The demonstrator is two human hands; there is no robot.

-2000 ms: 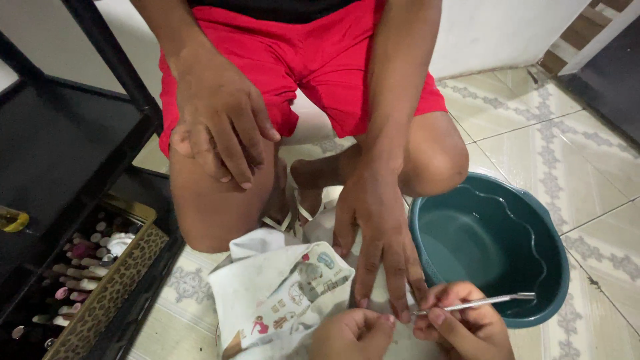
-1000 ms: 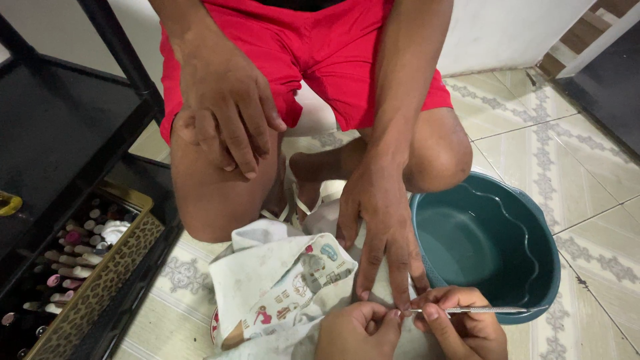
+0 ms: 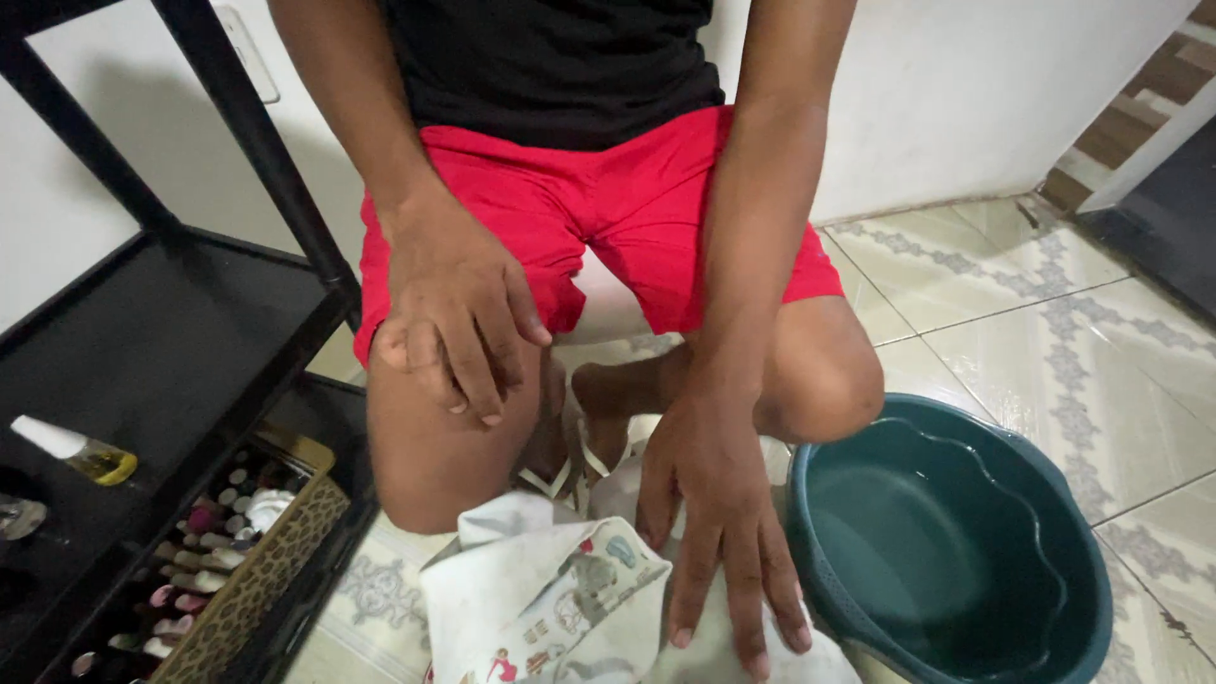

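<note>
Neither my left hand nor my right hand shows in the head view now, and the thin metal tool is out of sight too. Another person's hand (image 3: 727,532) lies spread, fingers toward me, on a pale cloth at the bottom centre. Beside it is a white printed cloth (image 3: 560,608), folded and crumpled. The person's other hand (image 3: 456,304) rests on a bent knee. To the right of the spread hand stands a dark green plastic basin (image 3: 931,532) with water in it.
A black shelf unit (image 3: 142,313) stands at the left, holding a small bottle of yellow liquid (image 3: 100,461). A leopard-print box (image 3: 271,560) of nail polish bottles sits lower down. Patterned floor tiles (image 3: 1140,380) lie beyond the basin, at the right.
Both my hands, earlier at the other person's fingertips with a thin metal tool, have left the view. The view has tilted up. The person's hands have stayed about where they were.
</note>
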